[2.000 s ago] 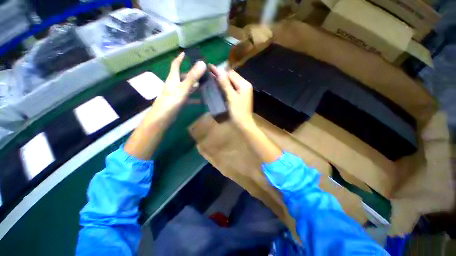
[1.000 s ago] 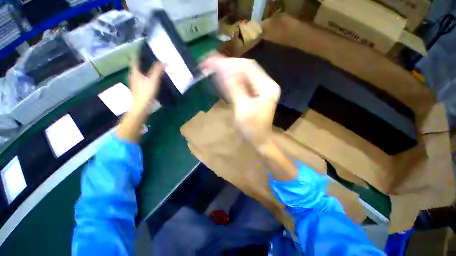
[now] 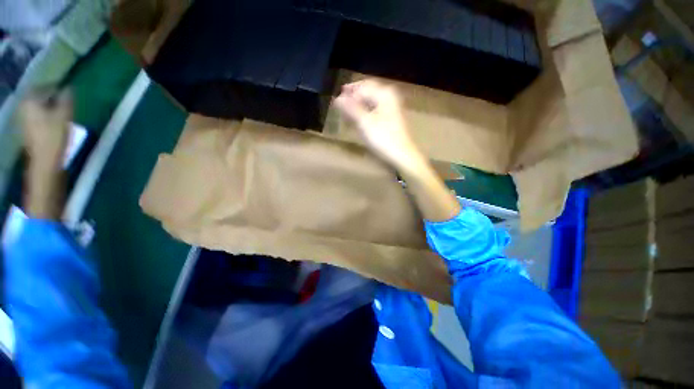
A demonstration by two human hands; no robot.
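Tight rows of black packed boxes (image 3: 434, 49) stand in the open brown master carton (image 3: 571, 99). My right hand (image 3: 373, 114) is over the carton, at the near corner of the left block of packed boxes; it is blurred, and I cannot tell if its fingers touch a box. My left hand (image 3: 44, 125) is at the far left over the green conveyor belt (image 3: 129, 266), blurred, and its fingers are unclear. A white rectangle (image 3: 74, 144) of a laid-out box shows beside it.
The torn carton flap (image 3: 289, 190) hangs towards my lap. A pale strip (image 3: 114, 133) runs along the belt. White bins with plastic bags are at the upper left. A blue post (image 3: 568, 251) and stacked brown cartons (image 3: 639, 266) are at the right.
The view has turned right and down towards the carton. My right hand has moved from near the opened box to the packed boxes. The opened box my left hand held is no longer distinguishable.
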